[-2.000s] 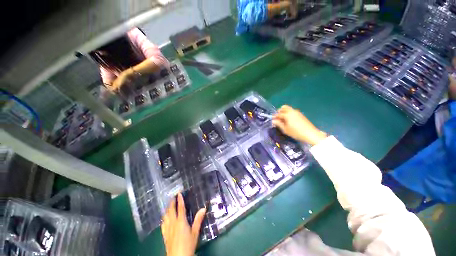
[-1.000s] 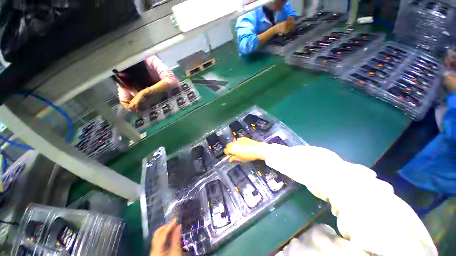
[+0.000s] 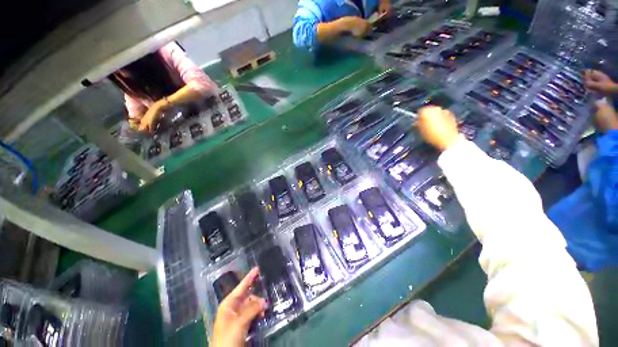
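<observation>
A clear blister tray [image 3: 339, 278] with two rows of black housings [image 3: 349, 234] lies in front of me. A dark, thin sheet [image 3: 252, 215] seems to lie across its left part. My left hand [image 3: 234, 315] is at the tray's front left corner, over a housing, partly cut off by the bottom edge; its grip is unclear. My right hand [image 3: 437, 127] holds thin silvery tweezers [image 3: 405, 112], pointing left, over a second filled tray [image 3: 444, 220] against the work tray's right side. What the tweezer tip holds is too small to tell.
A gridded strip [image 3: 177, 264] lies along the work tray's left edge. Stacked trays [image 3: 74, 318] stand lower left, near a pale post [image 3: 81, 234]. More filled trays [image 3: 535, 101] lie right. People sit opposite in pink [image 3: 190, 71] and blue [image 3: 325, 20]; another person's hand [image 3: 600, 83] is far right.
A second filled tray now lies right of the work tray. My right hand has moved from the work tray to the right, over it. My left hand shows more, beside the front left housings.
</observation>
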